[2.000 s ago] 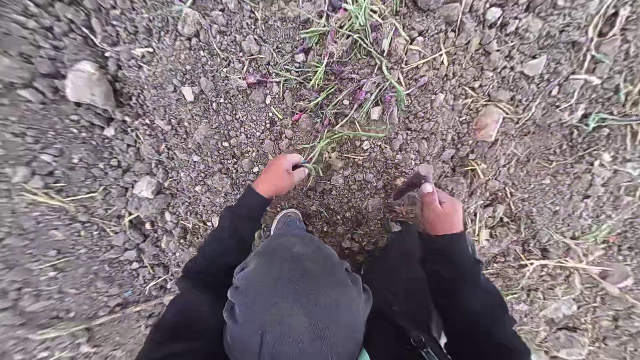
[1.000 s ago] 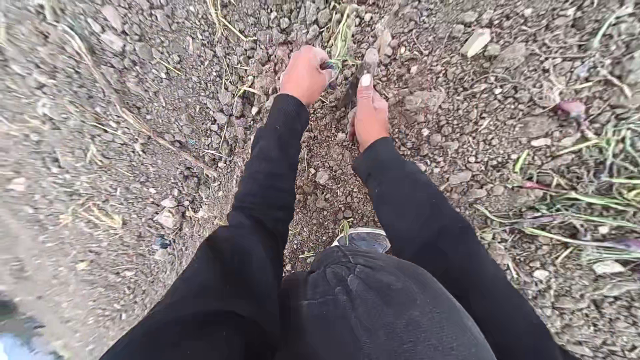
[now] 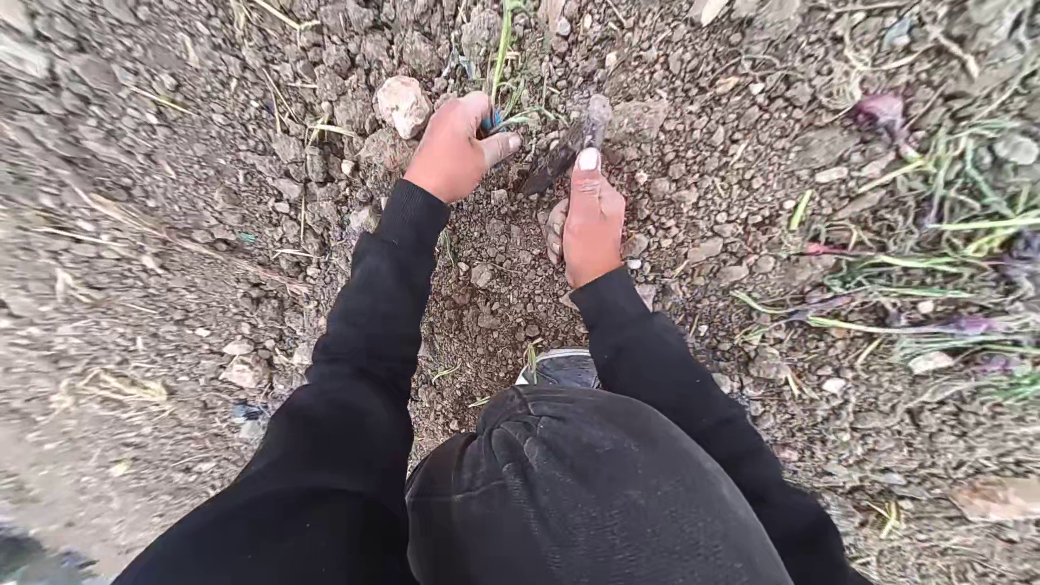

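Observation:
My left hand (image 3: 467, 145) is at the base of green onion-like stalks (image 3: 504, 49) that stand in stony soil; something small and blue shows beside its fingers, and whether it grips the stalks cannot be told. Close on its right, my right hand (image 3: 589, 211) is closed around a dirt-covered hand tool with a dark blade (image 3: 555, 162), thumb on top. The blade points down-left toward the loosened soil between the hands. Its handle is mostly hidden by the hand.
Pulled red onions with green tops (image 3: 934, 260) lie on the soil at the right, one purple bulb (image 3: 884, 114) above them. A pale stone (image 3: 403, 106) sits just left of my left hand. A shoe (image 3: 561, 367) stands below the hands.
The view has moved: the pulled onions, ahead of the hands two seconds ago, now lie at the right. My left hand no longer reaches to those onions and is at stalks in the soil.

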